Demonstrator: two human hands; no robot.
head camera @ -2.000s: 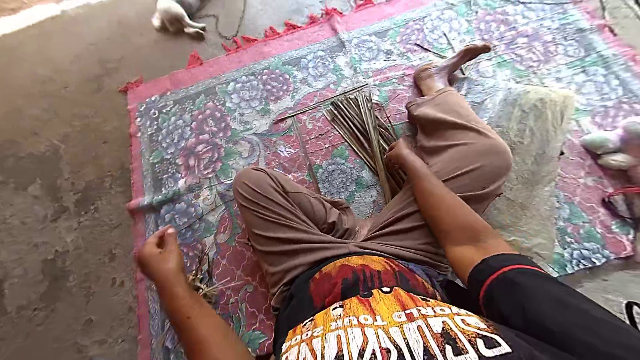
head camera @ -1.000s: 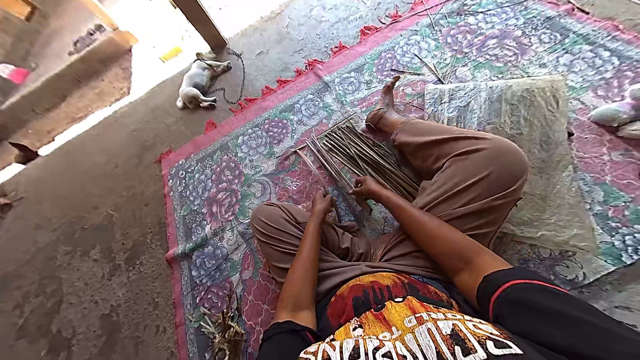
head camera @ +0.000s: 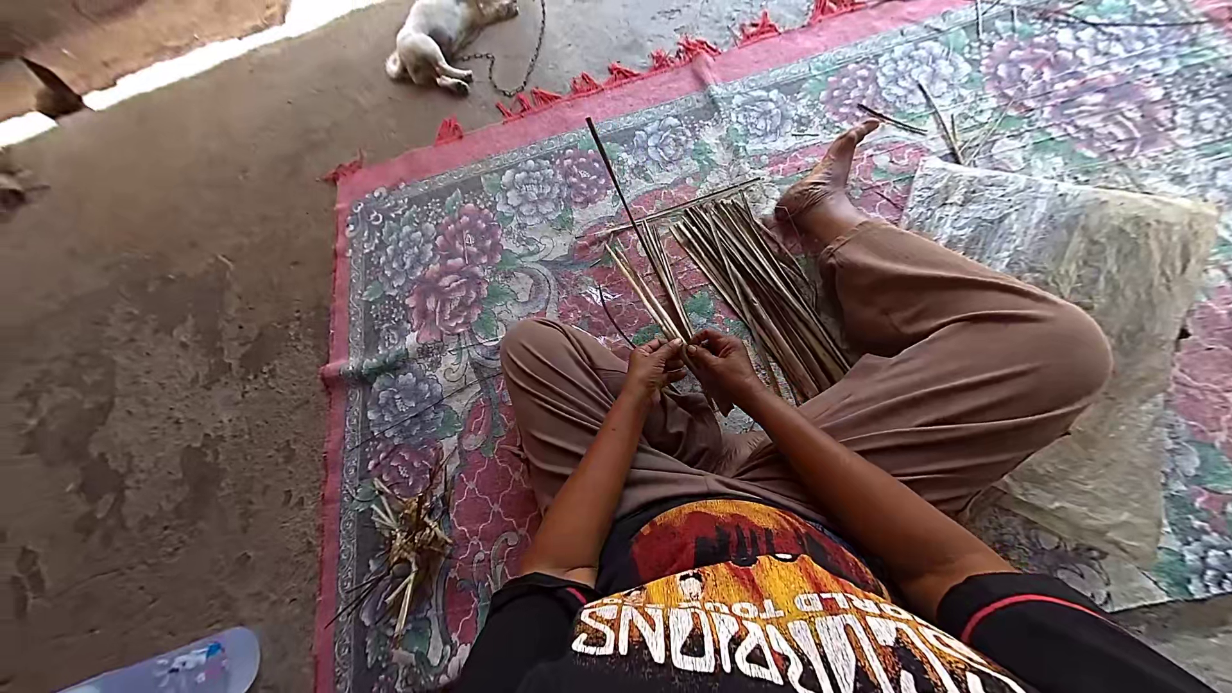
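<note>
Several dried plant strips (head camera: pixel 651 279) fan upward from between my hands, one long dark strip rising above the others. My left hand (head camera: pixel 656 366) pinches the strips near their lower ends. Close against it, my right hand (head camera: pixel 722 364) also holds them, fingertips almost touching those of the left. A thick bundle of brown dried strips (head camera: pixel 760 289) lies on the floral mat beside my right hand, between it and my bent leg. Across the top of the strips, a thin stick (head camera: pixel 683 207) lies on the mat.
The floral mat (head camera: pixel 452 279) with a red fringe spreads under me. Strip scraps (head camera: pixel 416 534) lie at its left edge. A translucent plastic sheet (head camera: pixel 1116 250) is at the right, with loose sticks above it. Beyond the fringe, a chained animal (head camera: pixel 428 43) lies on the concrete floor (head camera: pixel 164 385).
Two seconds ago my left hand was apart at the left, empty; it then came to my right hand. The strips held between both hands now fan out separately from the bundle.
</note>
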